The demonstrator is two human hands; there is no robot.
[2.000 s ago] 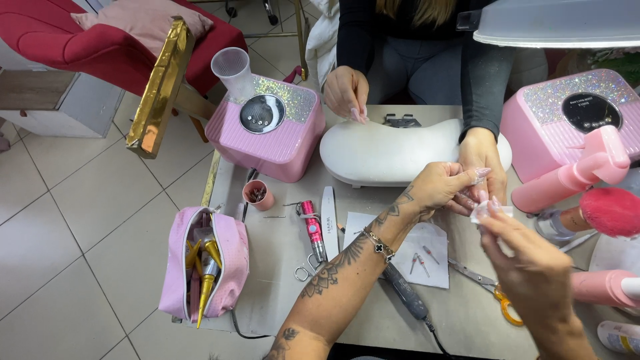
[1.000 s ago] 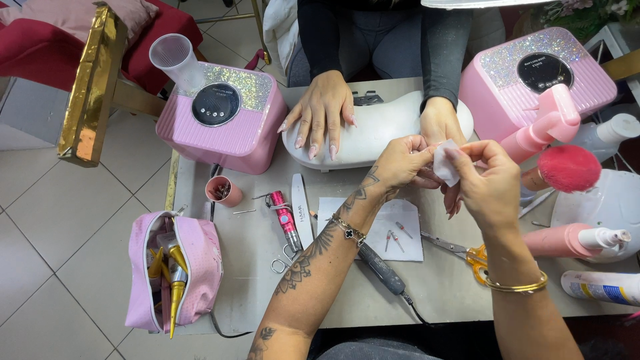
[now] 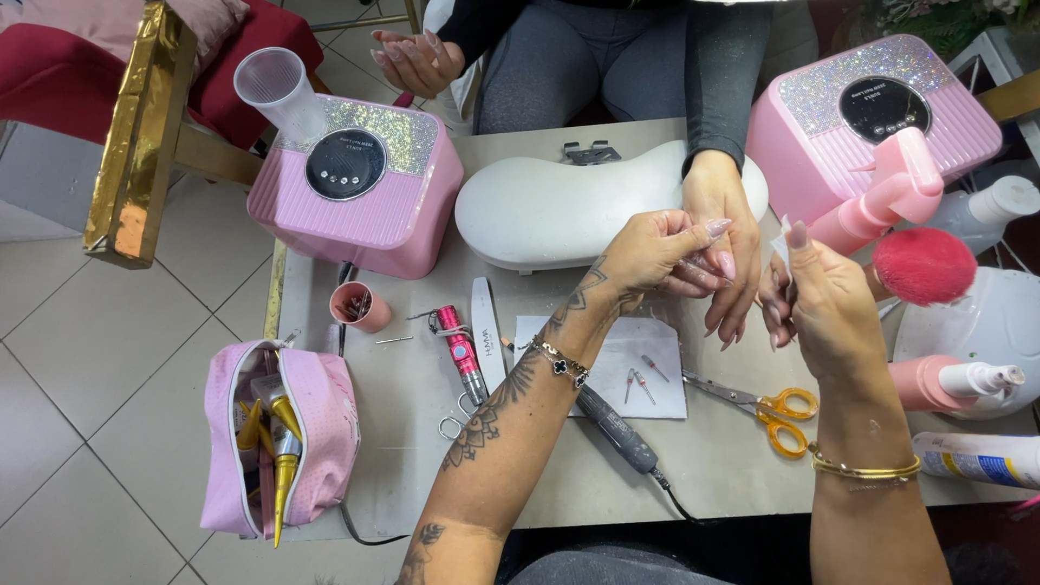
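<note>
My left hand [image 3: 670,252], at the end of a tattooed forearm, grips a finger of the other person's hand [image 3: 719,211]; that wrist rests by the right end of a white armrest [image 3: 561,203]. Just right of it, my right hand [image 3: 825,292] is raised, pinching a small white wipe [image 3: 782,248] between thumb and fingers. Below my hands, several small drill bits [image 3: 640,383] lie on a white paper sheet [image 3: 605,349]. A dark nail drill handpiece [image 3: 616,429] lies partly under my left forearm. Orange-handled scissors [image 3: 760,406] lie to the sheet's right.
Pink nail lamps [image 3: 366,187] stand at both sides, the left one bearing a clear plastic cup [image 3: 280,93]. A pink pouch [image 3: 321,431], a bit cup [image 3: 360,307], a nail file [image 3: 487,333] and a pink torch [image 3: 460,349] lie left. A spray bottle [image 3: 886,191] and red-tufted brush [image 3: 925,266] stand right.
My right hand with the wipe has moved away from the held fingers to the right. The other person's free hand, on the armrest one second ago, is now raised off it, beyond the left lamp.
</note>
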